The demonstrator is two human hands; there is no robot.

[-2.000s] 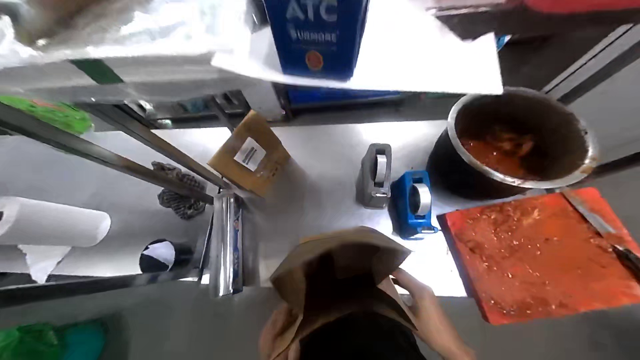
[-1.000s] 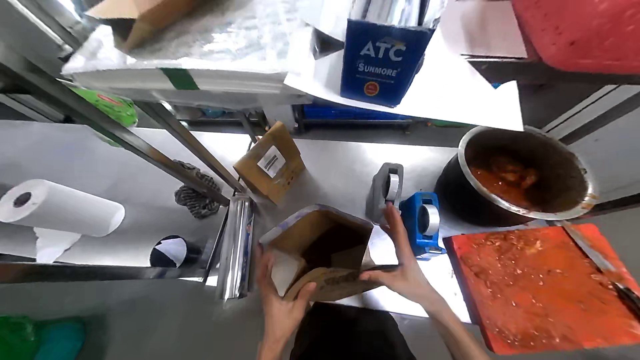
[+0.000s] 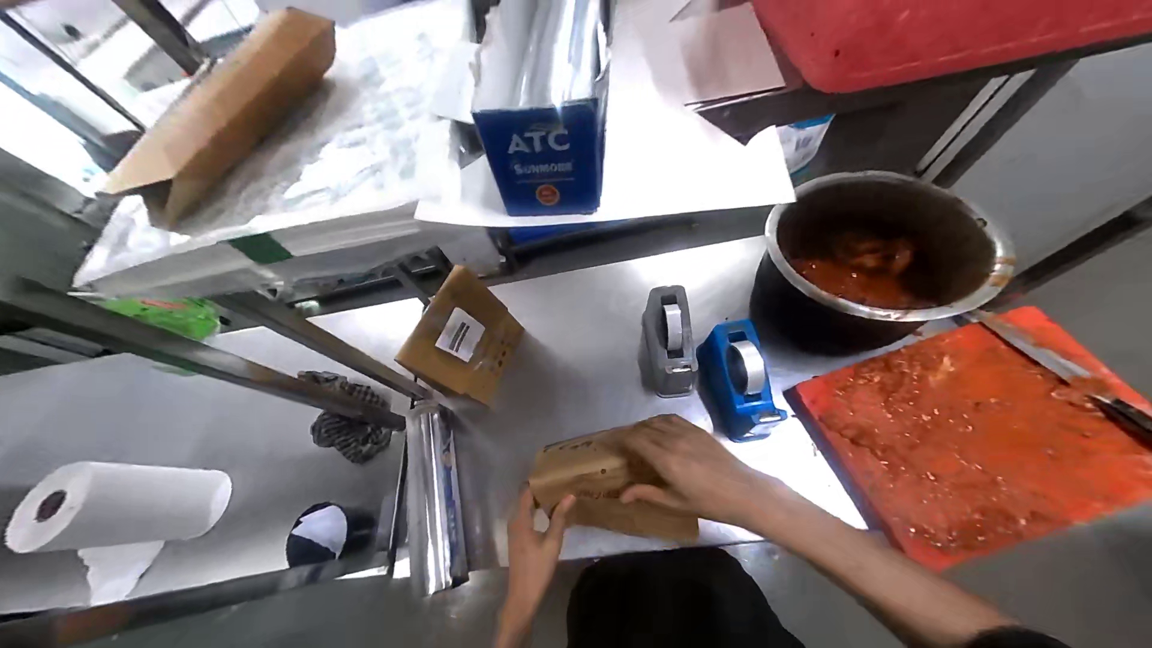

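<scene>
A brown paper bag lies near the front edge of the steel counter, its top folded over. My left hand grips the bag's left end between thumb and fingers. Across its right part, my right hand presses on the folded paper. Just beyond are a grey tape dispenser and a blue tape dispenser, side by side. Another closed brown bag with a white label leans at the back left of the counter. The bag's underside is hidden.
A dark pot of red sauce stands at the right, behind a red cutting board holding a knife. A foil roll lies left. Overhead, a shelf carries a blue box. A paper roll lies far left.
The bag's mouth, wide open a second ago, is now folded over. My right hand has moved from its right side onto the top. The view has shifted.
</scene>
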